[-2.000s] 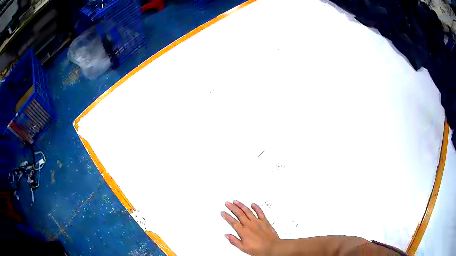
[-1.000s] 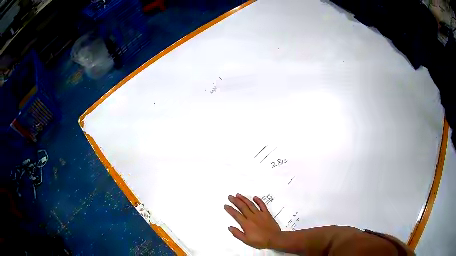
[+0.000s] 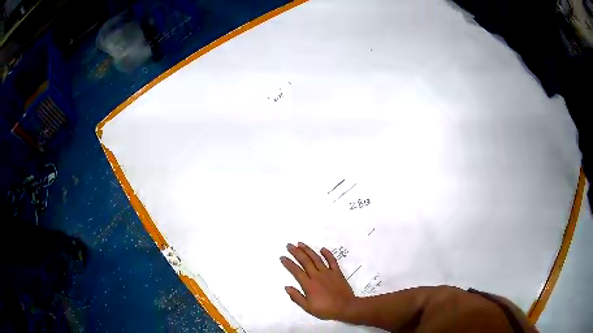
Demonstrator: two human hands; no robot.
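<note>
My right hand (image 3: 320,286) is bare and lies palm down on the white table top (image 3: 214,175), near the front. Its fingers are spread and point up and to the left, and it holds nothing. The forearm comes in from the lower right. Pen lines and handwritten numbers show on the table beside and beyond the hand. My left hand is not in view. No garment is in my hand.
The table has an orange-yellow edge (image 3: 135,198). Dark cloth (image 3: 520,49) lies along its far right side. On the blue floor at left are a blue crate (image 3: 49,104), a clear plastic bag (image 3: 127,42) and a tangled pale cord (image 3: 42,188).
The view has shifted slightly, so the table corner and floor items sit higher. The picture has darkened since the earliest frame and the pen marks show more clearly. My right hand remains flat and spread.
</note>
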